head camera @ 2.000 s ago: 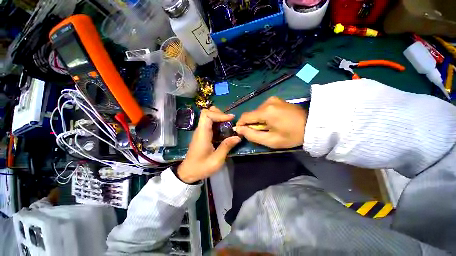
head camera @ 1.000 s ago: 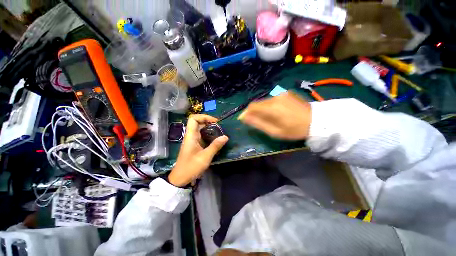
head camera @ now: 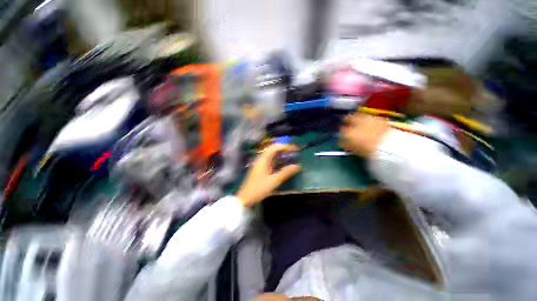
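Observation:
The picture is strongly blurred. My left hand (head camera: 265,173) holds the dark smartwatch case (head camera: 285,159) between thumb and fingers, just above the green mat (head camera: 330,176) near its front edge. My right hand (head camera: 362,134) is farther back and to the right, apart from the case; blur hides its fingertips and whether it holds anything. A thin white or silver tool (head camera: 332,153) lies on the mat between the hands.
The orange-framed multimeter (head camera: 210,117) stands at the left behind my left hand, with blurred white cables (head camera: 147,153) beside it. A blue box (head camera: 307,104) and a red object (head camera: 387,99) are at the back. White foam trays (head camera: 35,264) are at the lower left.
The view has swung and blurred. My right hand has moved back and away from the watch case. My left hand still holds the case.

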